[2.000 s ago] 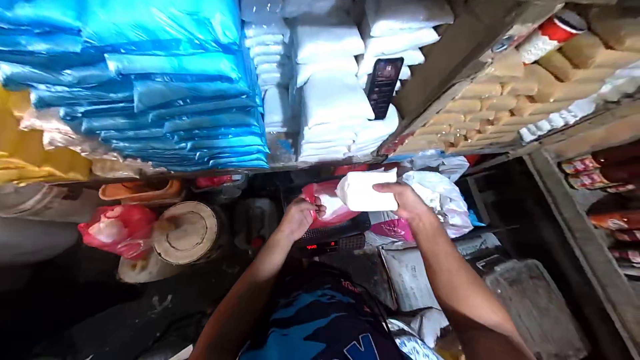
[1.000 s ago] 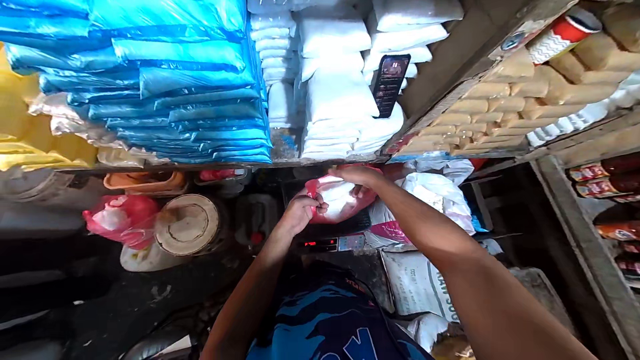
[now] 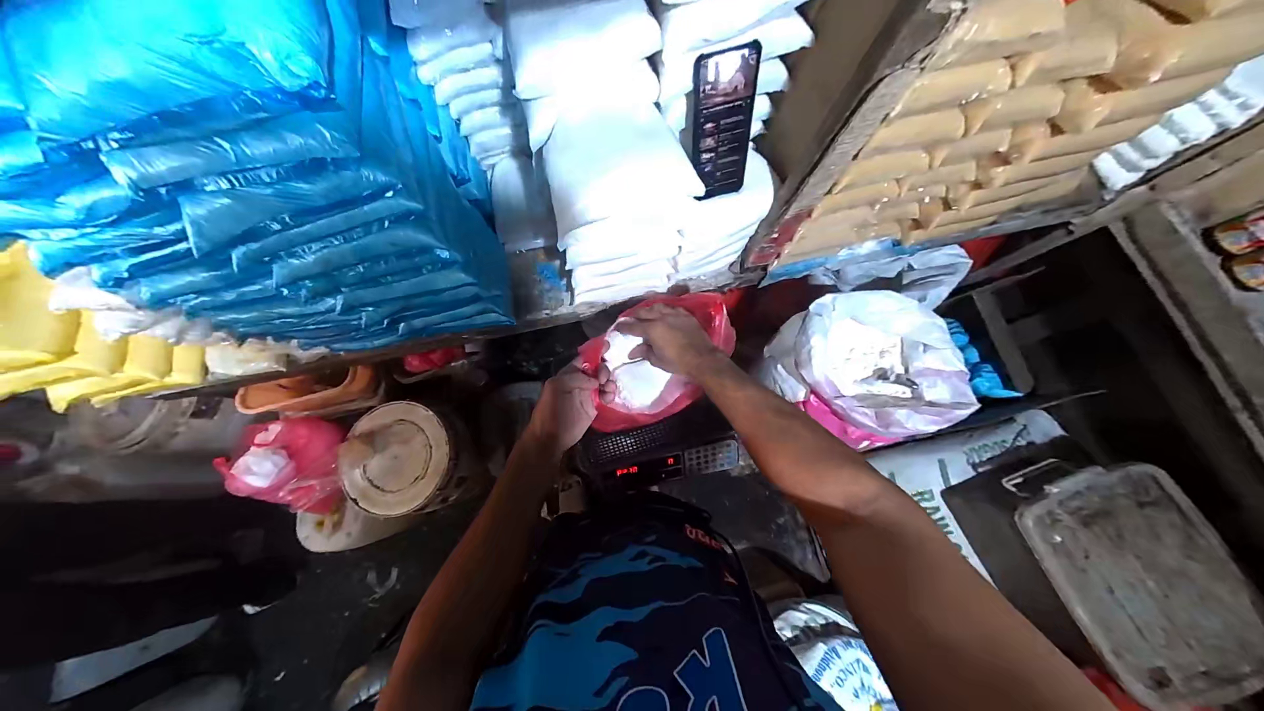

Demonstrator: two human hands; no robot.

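A red plastic bag (image 3: 713,318) holding white packs (image 3: 637,380) sits over a digital scale (image 3: 632,449) with lit red digits. My left hand (image 3: 570,403) grips the bag's left rim. My right hand (image 3: 670,341) reaches into the bag's opening from above, fingers on the white contents; whether it grips a pack I cannot tell. To the right stands a large white plastic sack (image 3: 879,365) with something white inside.
Blue (image 3: 326,217), white (image 3: 612,168) and tan packs (image 3: 978,138) are stacked on shelves ahead, with a phone (image 3: 726,118) upright against the white ones. A round-lidded tub (image 3: 395,457) and a pink bag (image 3: 286,464) stand left; a grey lidded bin (image 3: 1150,573) lies right.
Two seconds ago my right hand held a white pack beside the red bag; now that hand is in the bag's opening. My left hand has stayed at the bag's left rim.
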